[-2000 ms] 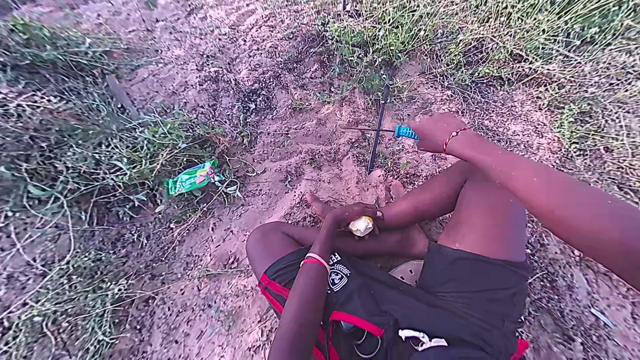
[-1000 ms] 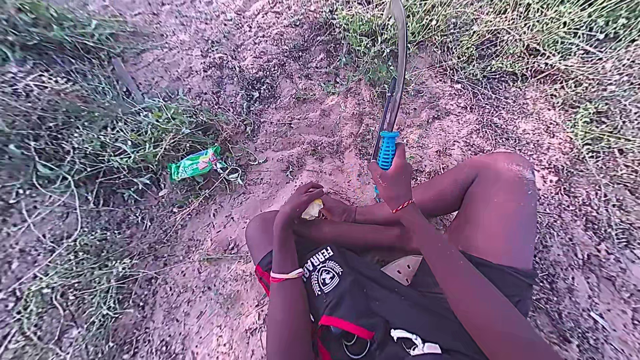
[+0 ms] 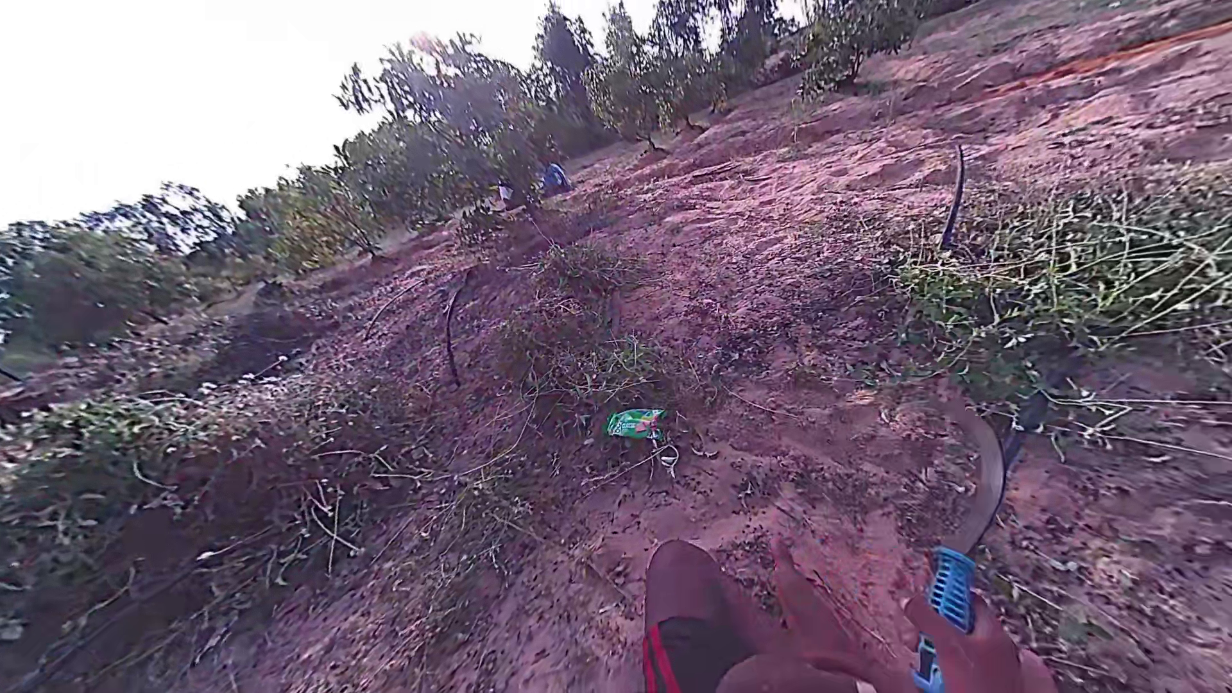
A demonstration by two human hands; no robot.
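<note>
In the head view, my right hand (image 3: 977, 640) is closed around the blue handle of a sickle (image 3: 987, 481) at the lower right. Its curved metal blade points up over the soil, beside a dark hose or strap (image 3: 1033, 414). My bent knee (image 3: 685, 577), with black and red shorts below it, is at the bottom centre. Between the knee and the sickle, blurred skin (image 3: 813, 616) shows at the bottom edge; whether it is my left hand or a foot is unclear. The pale piece held earlier cannot be made out.
A green printed wrapper (image 3: 635, 423) lies on the soil ahead. Low weeds (image 3: 1059, 279) grow at the right and more brush (image 3: 192, 452) at the left. A thin stick (image 3: 450, 332) stands up left of centre. Trees (image 3: 462, 135) and a small blue shape (image 3: 555, 179) are far back.
The view has swung up and left to the trees. The sickle, held level two seconds ago, was upright a second ago and is still in my right hand.
</note>
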